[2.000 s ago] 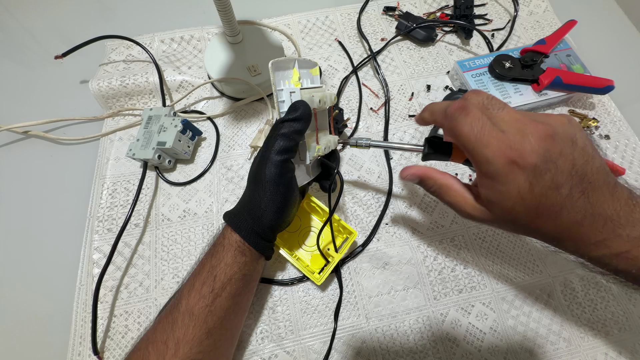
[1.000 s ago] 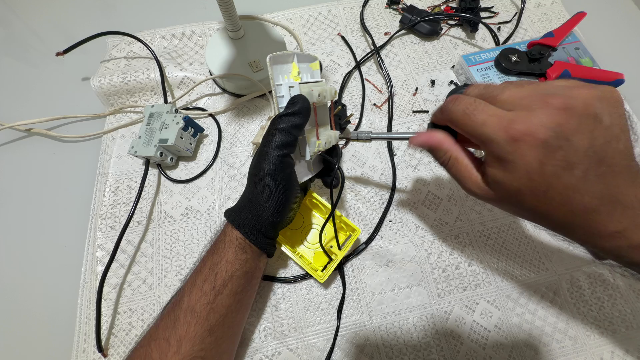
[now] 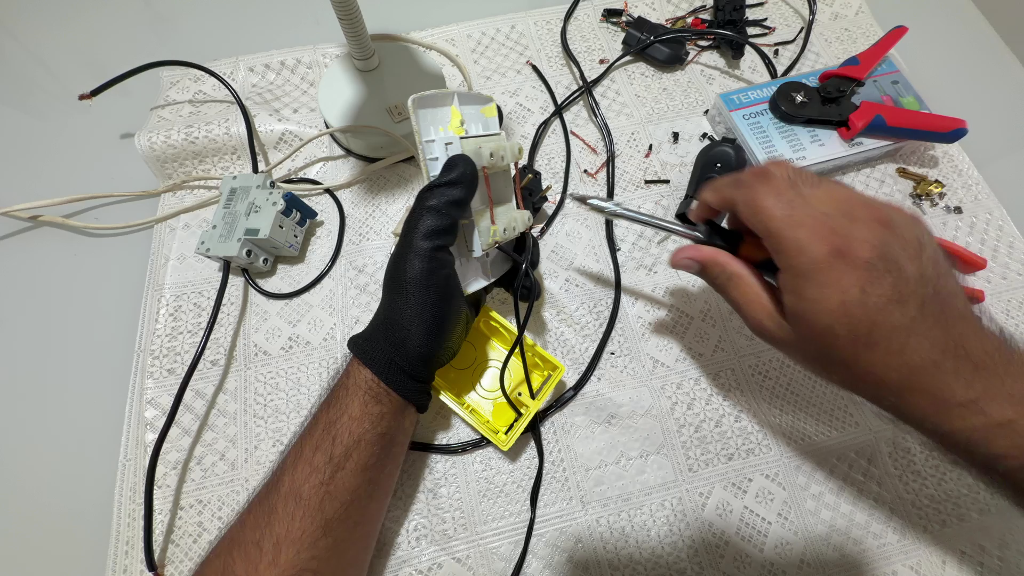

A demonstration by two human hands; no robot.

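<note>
My left hand [image 3: 428, 280], in a black glove, grips a white electrical outlet plate [image 3: 458, 120] with its back and copper wires showing. Black wires run from that plate down into a yellow junction box [image 3: 500, 376] just below the glove. My right hand [image 3: 808, 256] is bare and holds a screwdriver [image 3: 640, 218] by its dark handle. The screwdriver's tip points left, apart from the plate. A black plug with metal pins [image 3: 532, 190] lies beside the plate's right edge.
A two-pole circuit breaker [image 3: 254, 222] with cables lies left. A lamp base [image 3: 376, 104] stands behind. At right are a terminal box [image 3: 740, 120] with a red and blue crimping tool [image 3: 840, 100] on it, brass parts [image 3: 924, 186] and red handles [image 3: 964, 256]. Black plug parts [image 3: 656, 40] lie farther back.
The screwdriver tip was at the right side of the outlet plate in both earlier frames; my right hand has since drawn it away to the right. My left hand keeps its hold on the plate.
</note>
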